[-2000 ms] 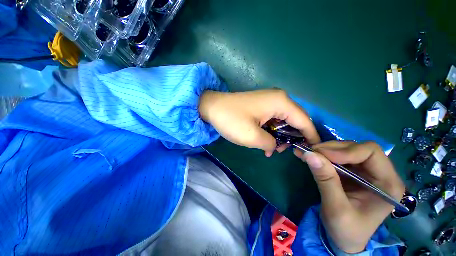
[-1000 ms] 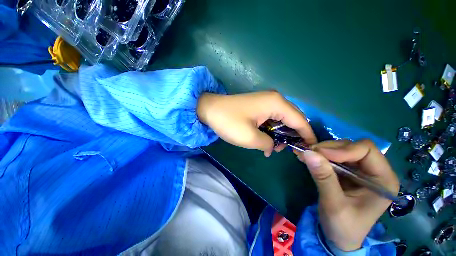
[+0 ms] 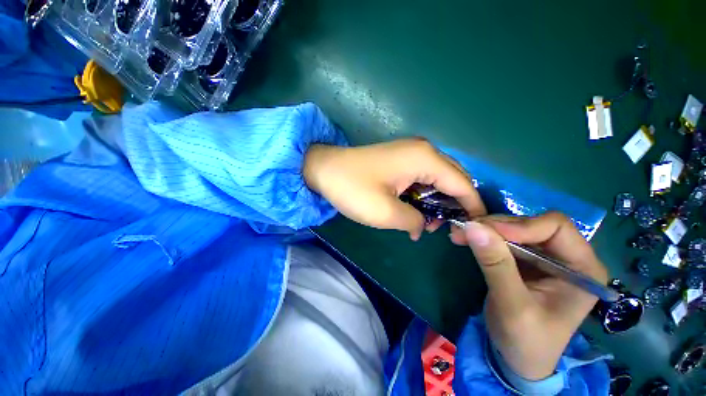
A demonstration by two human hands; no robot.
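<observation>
My left hand [image 3: 391, 184] holds a dark round watch housing [image 3: 435, 203] between thumb and fingers above the green mat. The housing is tilted, and a small gold strip shows inside it. My right hand [image 3: 534, 290] holds silver tweezers [image 3: 553, 267] like a pen, with the tip end at the housing. The fingers hide the exact tip and most of the housing. A blue shiny adhesive sheet [image 3: 517, 203] lies on the mat behind both hands.
A clear blister tray [image 3: 182, 62] with dark round housings is at upper left, beside a yellow item [image 3: 99, 87]. White battery cells [image 3: 598, 120] and small black components [image 3: 646, 216] lie at right. A loose housing [image 3: 622, 313] is near my right hand. A red perforated piece [image 3: 438, 363] is at the bottom.
My right hand and the tweezers have shifted slightly left, and the tweezers' angle has changed a little. My left hand still holds the housing in nearly the same place.
</observation>
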